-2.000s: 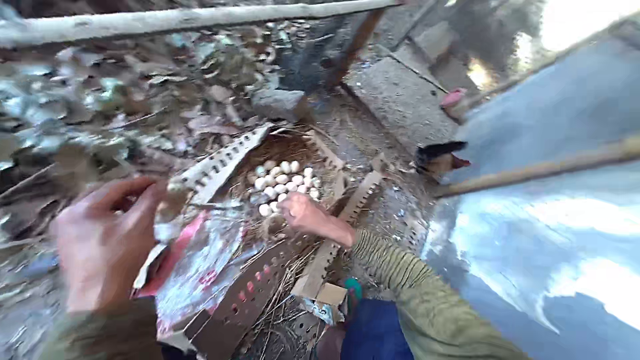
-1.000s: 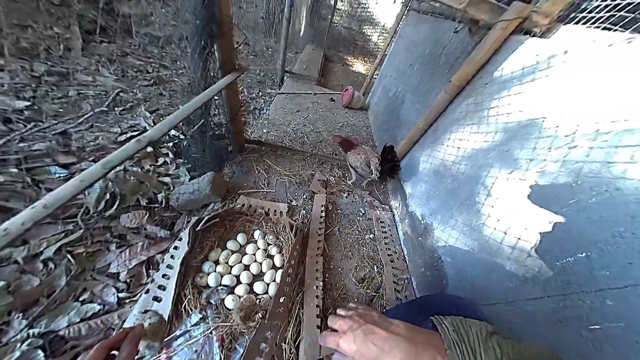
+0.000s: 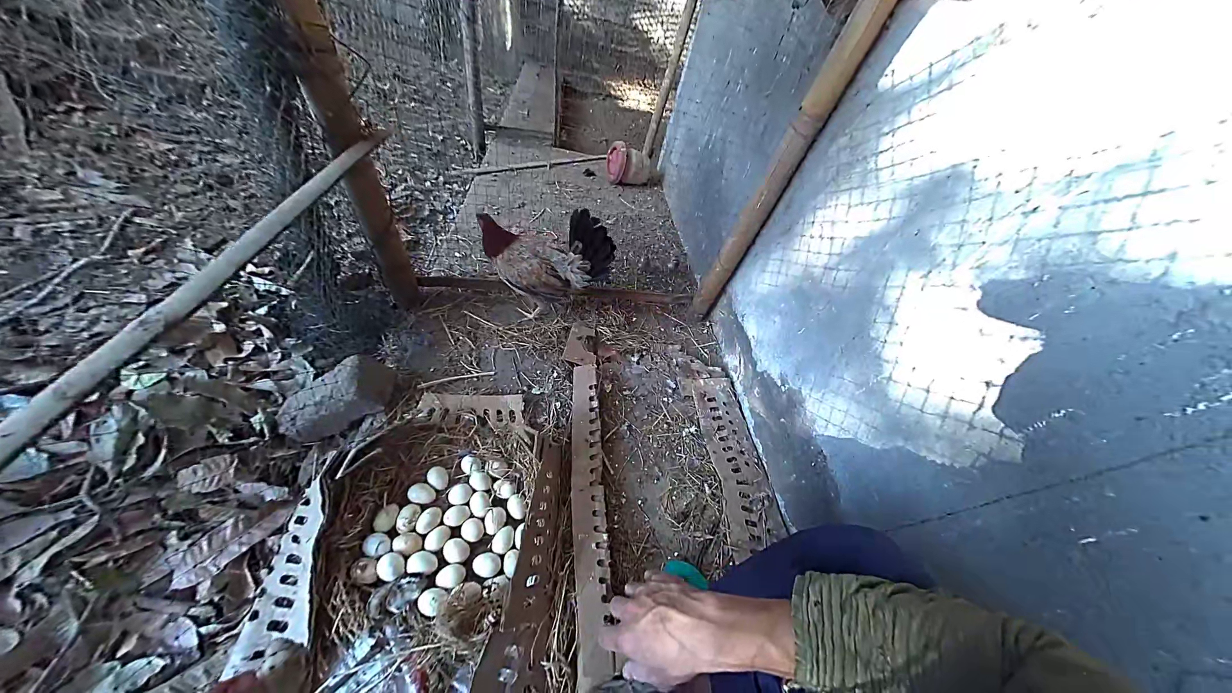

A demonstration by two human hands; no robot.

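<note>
Many pale eggs (image 3: 454,549) lie clustered on straw in a nest box whose sides are perforated cardboard strips (image 3: 289,568). My right hand (image 3: 664,630), in a green sleeve, is at the bottom, right of the nest, over the lower end of a long perforated strip (image 3: 587,481). Its fingers point down and left, and their undersides are hidden, so I cannot tell whether they hold anything. A bit of green material (image 3: 685,573) shows just behind the hand. My left hand is not clearly visible. Crumpled clear plastic (image 3: 375,664) lies at the nest's near edge.
A hen (image 3: 539,260) stands beyond the nest near a low wooden bar. A stone (image 3: 337,397) sits at the nest's back left. A pole (image 3: 192,294) slants over dry leaves on the left. The blue-grey wall (image 3: 1107,385) and a bamboo pole (image 3: 799,144) bound the right. A pinkish pot (image 3: 628,164) lies farther back.
Two seconds ago my right hand was at the eggs; it is now right of the nest. My left hand has dropped from clear view. The hen has turned and stands farther left of the wall.
</note>
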